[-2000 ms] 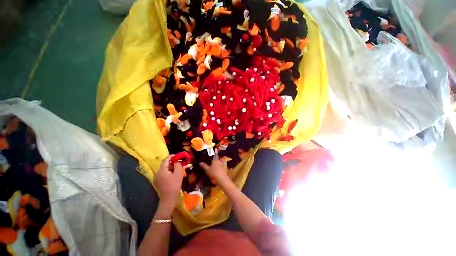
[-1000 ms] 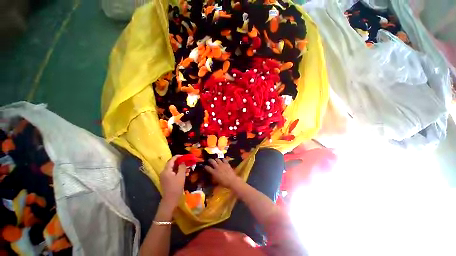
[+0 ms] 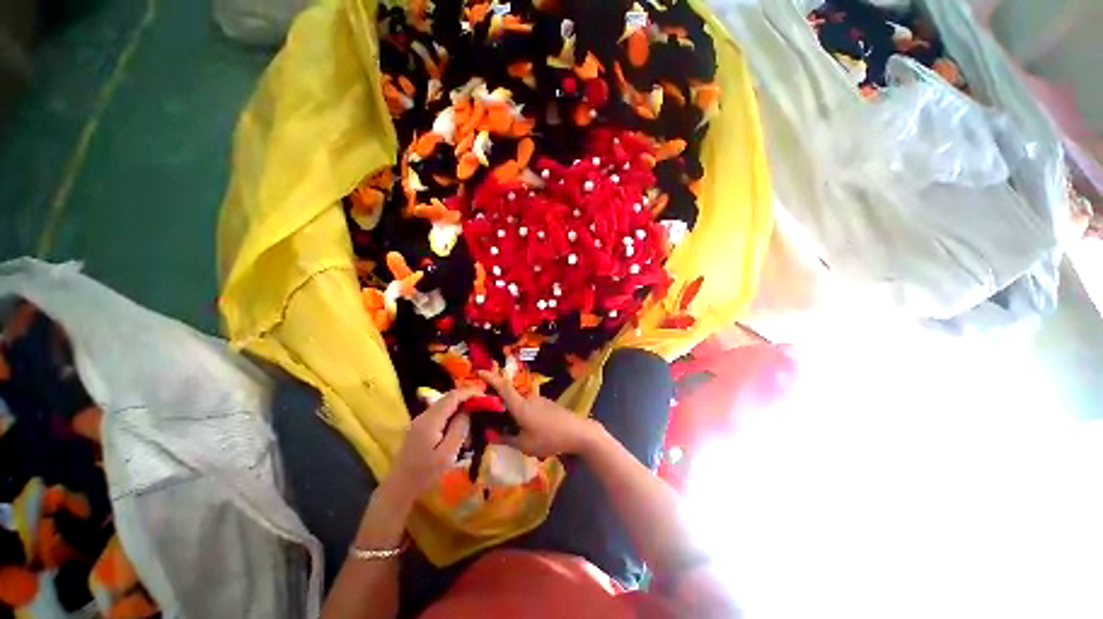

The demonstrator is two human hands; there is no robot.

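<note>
My left hand (image 3: 432, 445) holds a small red accessory (image 3: 484, 403) in its fingertips, at the near end of the yellow sack (image 3: 290, 230). My right hand (image 3: 538, 423) is close beside it, its fingers at the red accessory and a black plush body with orange parts. Whether the right fingers grip either one, I cannot tell. A pile of red accessories (image 3: 569, 236) with white dots lies on the black, orange and white plush bodies (image 3: 478, 121) in the sack, beyond my hands.
A greyish-white woven sack (image 3: 182, 423) with more toys stands at the left. A white sack with plastic liner (image 3: 919, 194) stands at the upper right. A red cloth or bag (image 3: 726, 393) lies right of my knee, partly lost in glare. The green floor (image 3: 133, 157) shows at the upper left.
My hands have come together around the red accessory. My right hand has risen from the black toys towards my left fingertips. The view has shifted slightly.
</note>
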